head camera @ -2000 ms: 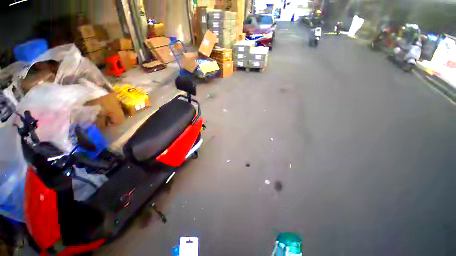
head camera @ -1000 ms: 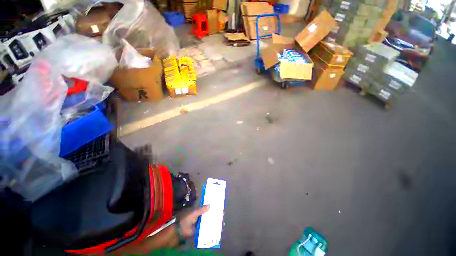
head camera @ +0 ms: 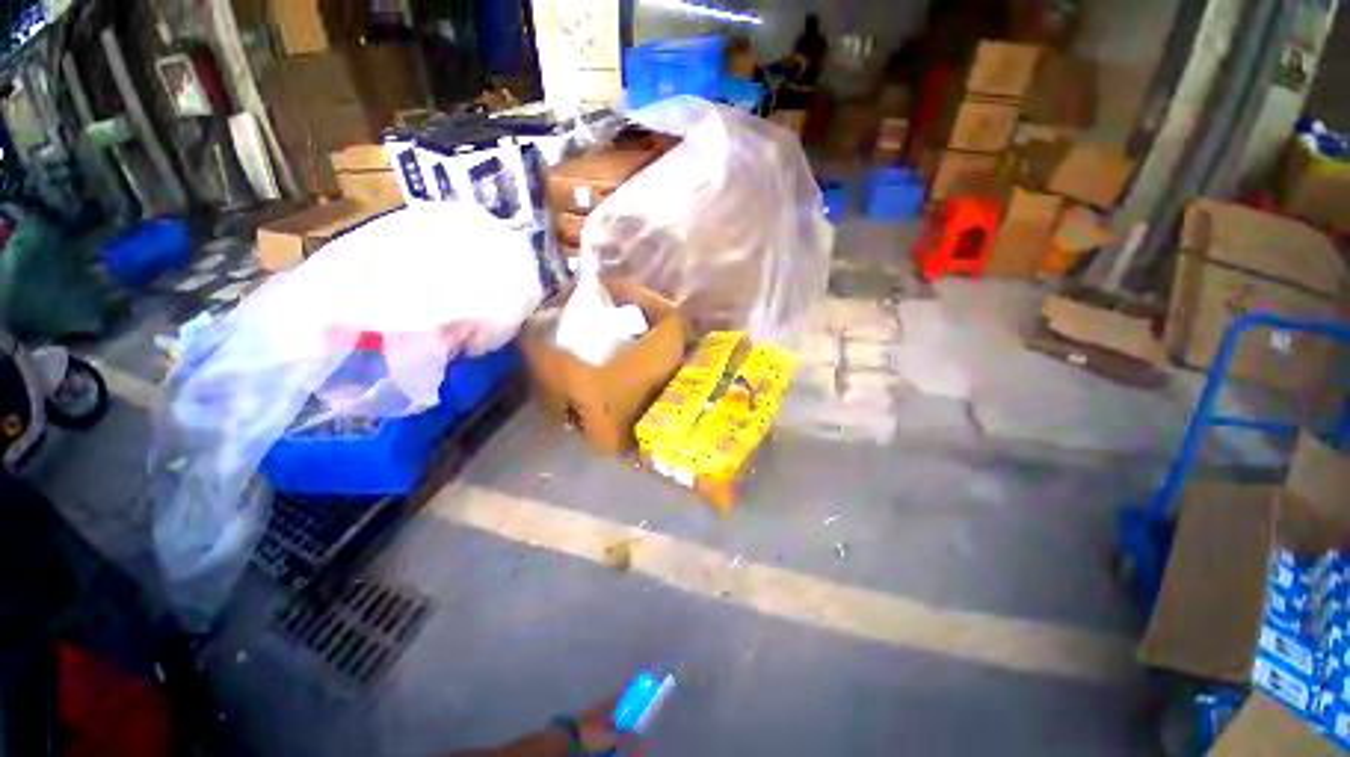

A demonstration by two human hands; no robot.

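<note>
My left hand [head camera: 597,728] shows at the bottom edge, partly cut off and blurred, with a dark band at the wrist. It holds a slim blue-and-white box [head camera: 646,700], seen foreshortened, above the grey paving. Most of the fingers cannot be made out. My right hand is out of the picture.
A drain grate [head camera: 353,627], blue crates under plastic sheeting [head camera: 348,451], an open brown carton [head camera: 600,388] and a yellow strapped carton [head camera: 714,414] stand ahead. A blue trolley [head camera: 1196,429] and an open carton of blue-and-white boxes [head camera: 1303,629] are at right. A red stool [head camera: 959,237] stands behind.
The view has swung left and moved closer to the cartons and trolley. The red scooter has mostly left the view at lower left. The teal bottle is out of view. The box now appears foreshortened.
</note>
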